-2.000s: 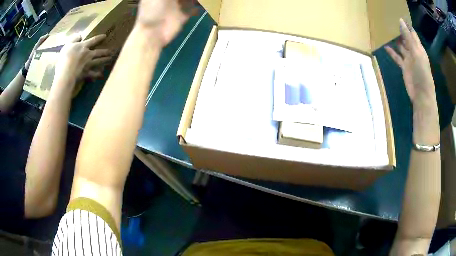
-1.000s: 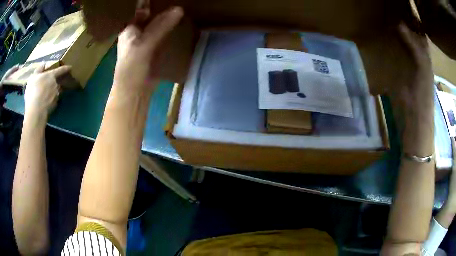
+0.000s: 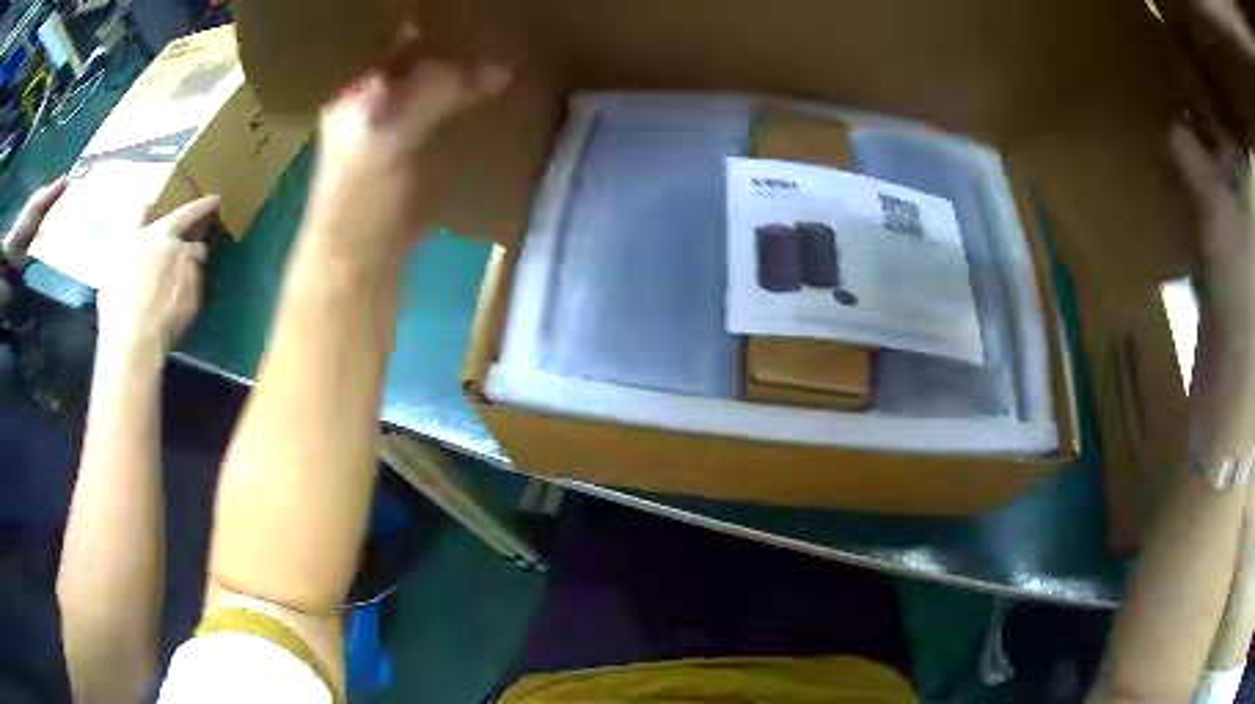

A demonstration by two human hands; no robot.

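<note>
An open brown carton (image 3: 771, 461) sits in front of me. A white foam rim surrounds greyish wrapped blocks (image 3: 640, 248). A small plain brown box (image 3: 808, 374) lies between them, partly under a white leaflet (image 3: 853, 261) with a speaker picture and a QR square. The dark carton lid (image 3: 826, 55) is tilted over the back of the carton. My left hand (image 3: 413, 103) is on the lid's left flap. My right hand (image 3: 1218, 206) is at the lid's right side, blurred near the picture's edge; its fingers are unclear.
Another person's hand (image 3: 165, 268) rests at a closed printed carton (image 3: 207, 124) at the left. The green bench (image 3: 441, 330) has a metal front edge. A brown cardboard panel hangs at the right, with part of another person's arm at the right edge.
The lid has come forward from standing open behind the carton, and my hands are now on it. The leaflet and contents show clearly instead of glaring white. The left carton has shifted.
</note>
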